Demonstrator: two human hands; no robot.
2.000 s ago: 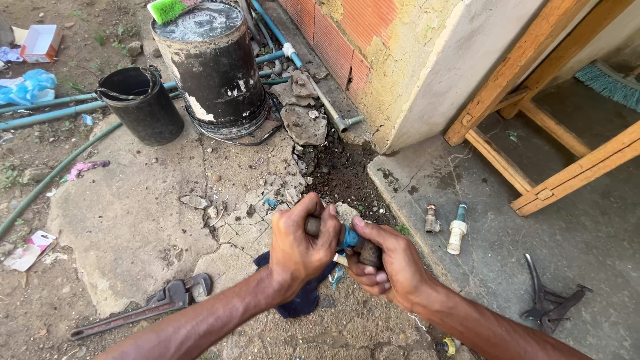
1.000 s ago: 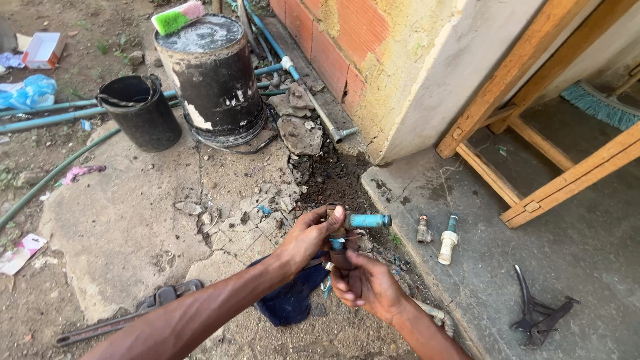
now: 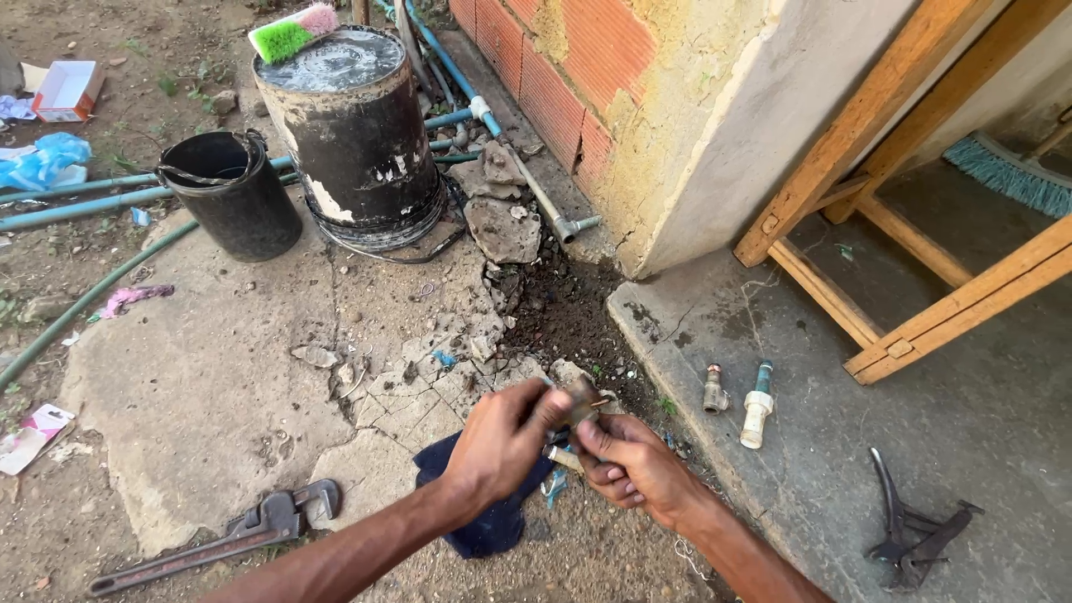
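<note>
My left hand [image 3: 511, 435] and my right hand [image 3: 632, 465] both grip a brownish metal pipe fitting [image 3: 584, 400] between them, above the broken concrete. The fitting is blurred and partly hidden by my fingers. Under the hands lie a dark blue cloth [image 3: 477, 523] and a whitish pipe end [image 3: 563, 456]. On the step to the right stand apart a small metal fitting [image 3: 714, 389] and a white plastic fitting with a blue pipe piece [image 3: 757, 406]. Locking pliers [image 3: 917, 532] lie lower right. A pipe wrench [image 3: 251, 532] rests on the ground at the lower left.
A black bucket [image 3: 234, 209] stands beside a large black drum [image 3: 360, 142] with a green and pink brush [image 3: 293, 32] on its lid. Blue pipes [image 3: 126, 199] run behind them. A wooden frame [image 3: 863, 126] stands right, past the wall corner [image 3: 670, 218]. Dug soil [image 3: 565, 314] lies ahead.
One second ago a blue pipe piece stuck out to the right from the fitting in my hands; it no longer shows there. Both hands have turned the fitting.
</note>
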